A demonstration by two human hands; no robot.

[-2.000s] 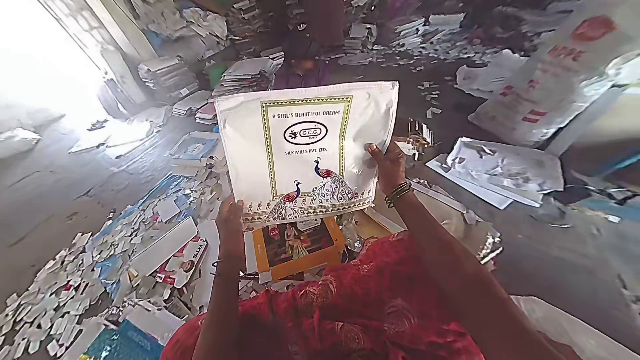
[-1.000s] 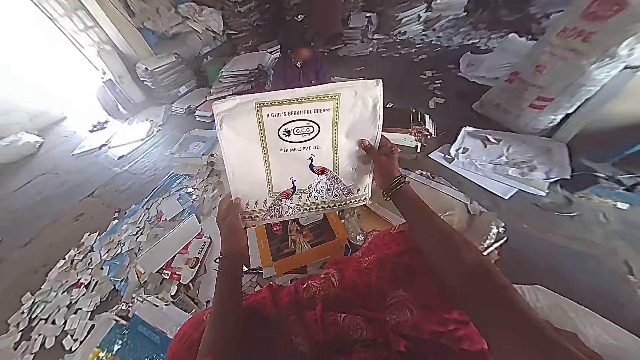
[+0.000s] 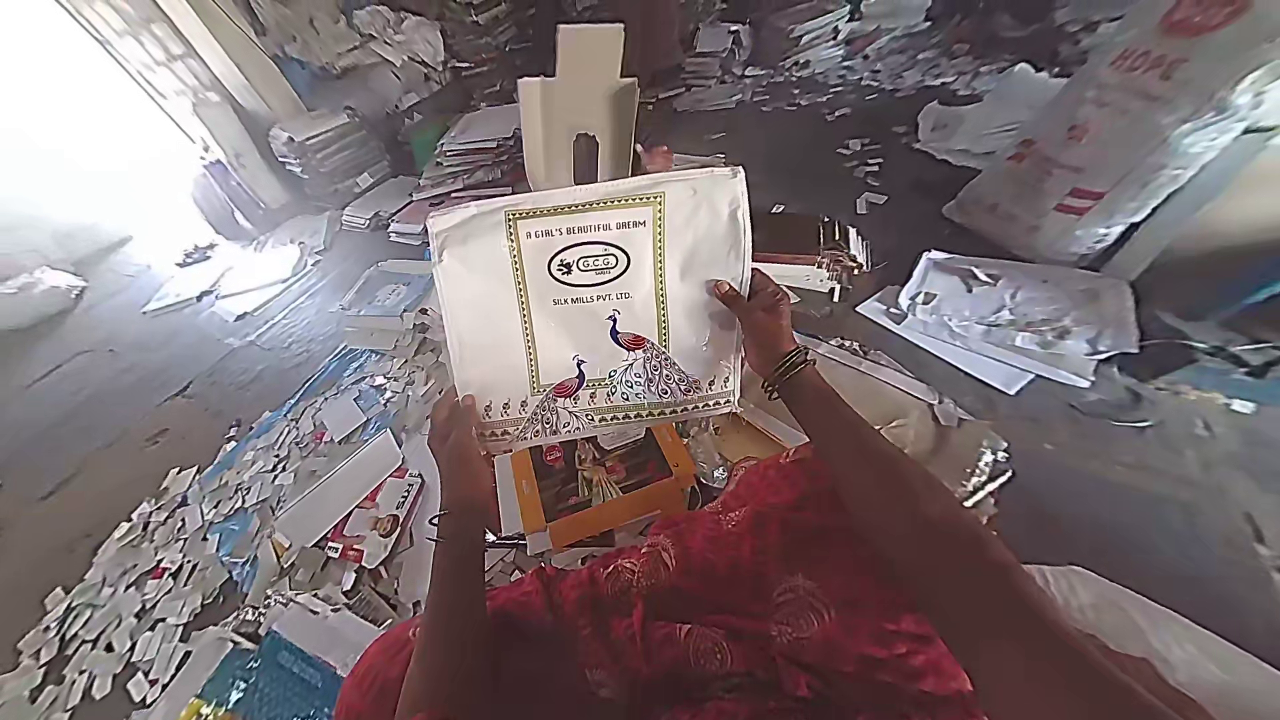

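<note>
A white rectangular packet (image 3: 590,330) printed with two peacocks, a patterned border and writing is held up in front of me. My right hand (image 3: 757,318), with dark bangles at the wrist, grips its right edge, thumb on the front face. At its lower left corner my left hand (image 3: 460,430) holds on, most of its fingers hidden. Below the packet, near the red patterned cloth (image 3: 700,600) over my lap, lies an orange-edged box (image 3: 605,485) with a picture on it.
Paper scraps (image 3: 150,570) cover the floor at left, beside a printed carton piece (image 3: 375,520). A cut cardboard piece (image 3: 578,110) stands upright behind the packet. Stacks of flattened board (image 3: 480,140) lie farther back. White sheets (image 3: 1020,310) and a large printed sack (image 3: 1090,130) are at right.
The cut cardboard piece now stands up behind the packet, where a person was visible a second ago. Both hands keep hold of the packet.
</note>
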